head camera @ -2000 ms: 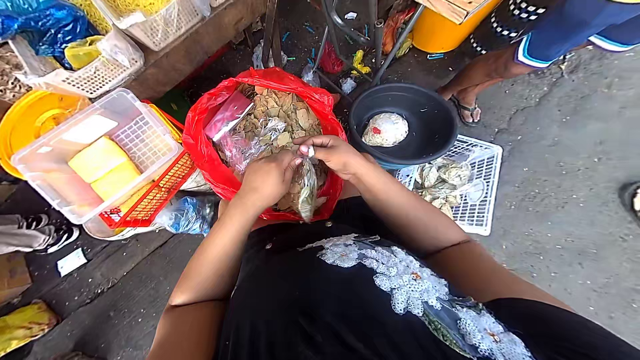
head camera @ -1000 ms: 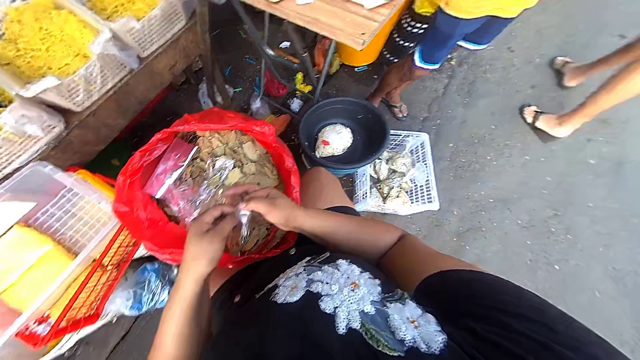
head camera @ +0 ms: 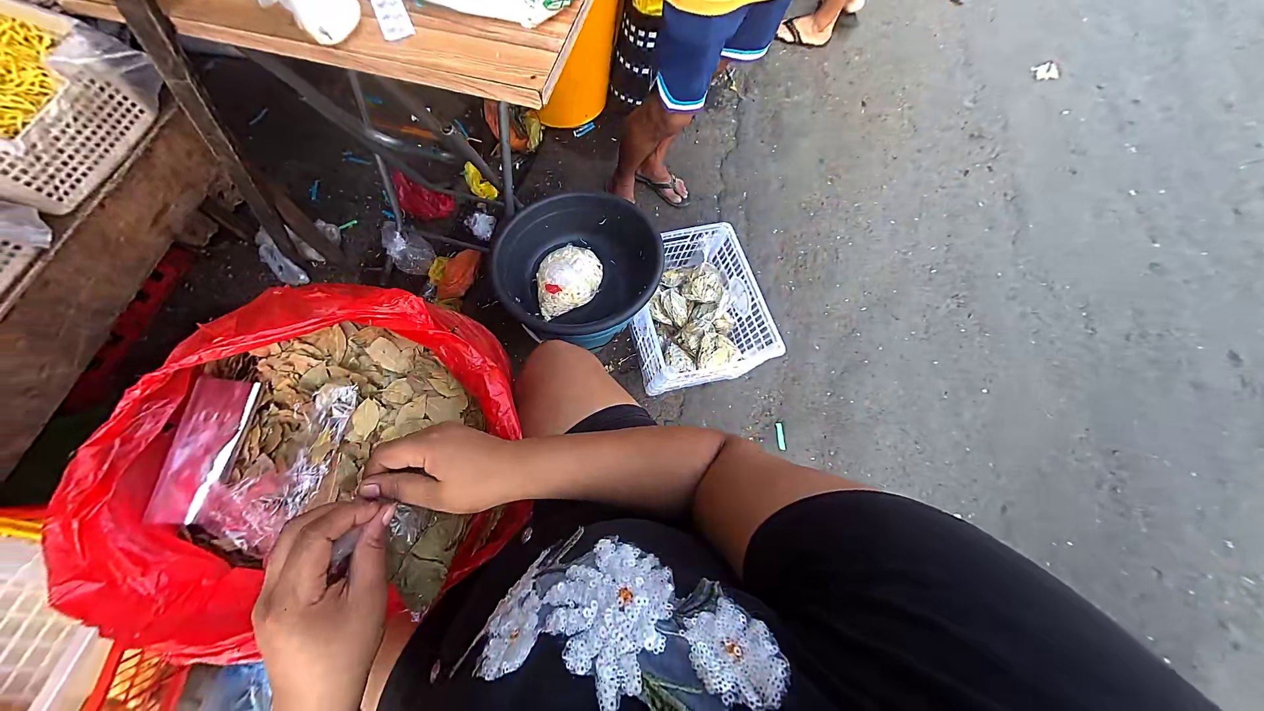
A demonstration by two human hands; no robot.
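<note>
A large red plastic bag (head camera: 128, 444) full of dried leaves (head camera: 395, 380) stands open before me. Over its near side, my left hand (head camera: 326, 583) and my right hand (head camera: 439, 469) meet, fingertips pinching the top of a small clear plastic bag of leaves (head camera: 425, 558). That small bag hangs below my fingers. A pink plastic packet (head camera: 209, 444) and crumpled clear plastic (head camera: 316, 444) lie on the loose leaves. Beyond the red bag, a black basin (head camera: 627, 257) holds a tied clear bag with pale contents (head camera: 570, 279). Beside it, a white plastic basket (head camera: 760, 331) contains several filled bags (head camera: 706, 286).
A wooden table (head camera: 474, 49) with metal legs stands at the top, an orange bucket (head camera: 583, 69) behind it. A basket of yellow strands (head camera: 59, 148) sits at upper left. A person in blue shorts (head camera: 696, 44) stands beyond the basin. Litter lies under the table.
The view has swung to the right. My hands stay together over the red bag, pinching the small bag's top. The second passer-by's legs have moved towards the top of the view.
</note>
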